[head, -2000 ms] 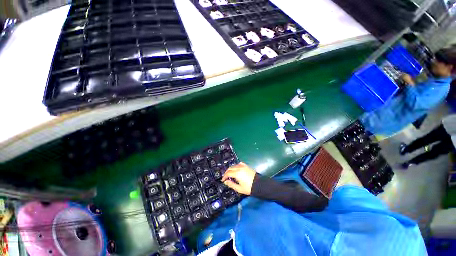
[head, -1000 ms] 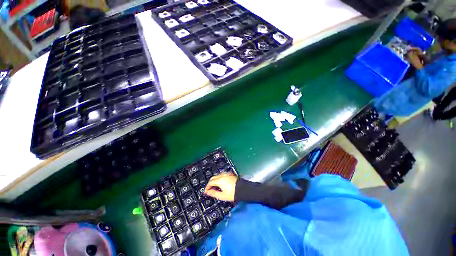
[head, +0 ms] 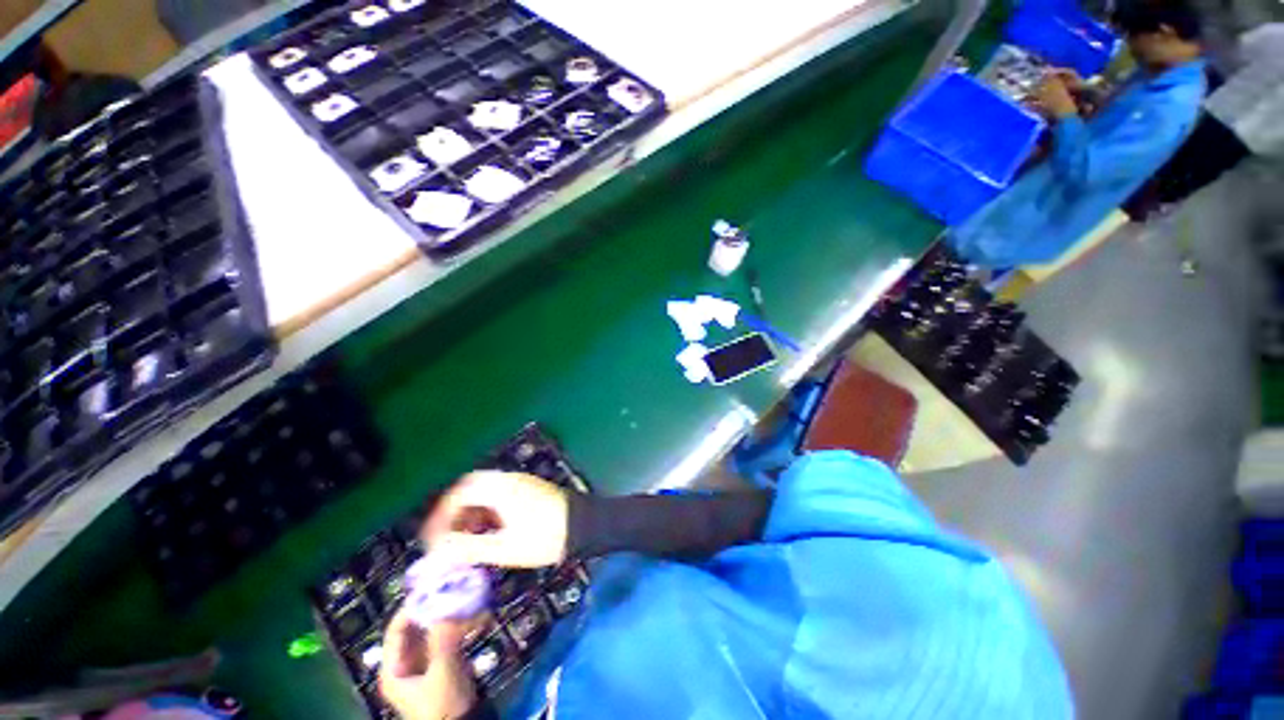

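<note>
A small pale purple-white part (head: 448,592), blurred, is held in the fingertips of my left hand (head: 427,668) at the lower left, above a black pocketed tray (head: 528,622). My right hand (head: 500,518), in a black sleeve, is curled just above the part, its fingertips at or touching it. Blur hides whether it grips the part. The tray lies on the green bench, its pockets holding small round or silvery parts. My hands and blue smock cover some of it.
Black trays, one with white parts (head: 493,183), stand on a white shelf. A second dark tray (head: 254,471), phone (head: 739,357), tissues (head: 700,315) and bottle (head: 728,251) lie beyond. A person (head: 1112,155) works by a blue bin (head: 958,141) at right.
My left hand has come into view with the pale part. My right hand has moved left over the tray to meet it. The view has shifted, so the bench things appear further left.
</note>
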